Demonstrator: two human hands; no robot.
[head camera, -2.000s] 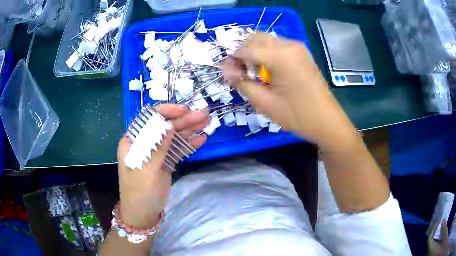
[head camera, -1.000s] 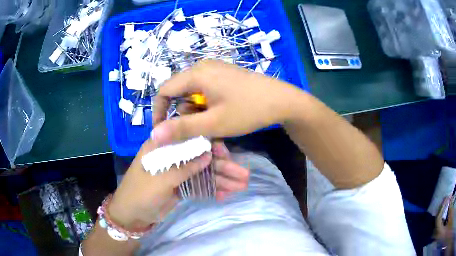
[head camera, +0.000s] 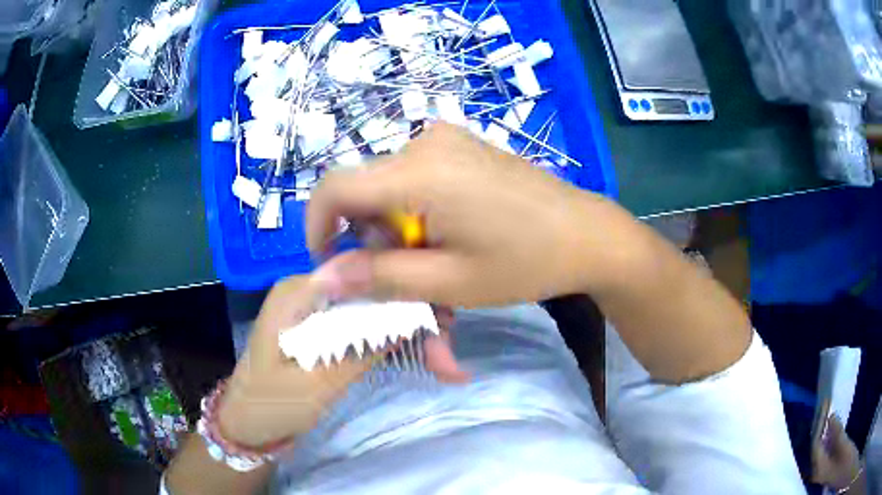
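My left hand holds a bunch of thin metal rods whose white tabs form a jagged row across the palm. My right hand is just above it, partly blurred, closed on a tool with a yellow-orange handle; its tip is blurred and hard to make out. The right fingertips overlap the left hand near the tabs; whether they touch cannot be told. Behind both hands, the blue tray holds a loose pile of white-tabbed rods.
A clear tub with tabbed rods stands left of the tray, with a clear container further left. A digital scale and clear plastic bags are at the right. An open carton is below left. Another person's hand shows lower right.
My right hand moved from over the tray pile to my left hand, with the tool still in it. My left hand turned and moved nearer my lap, still holding the bunch.
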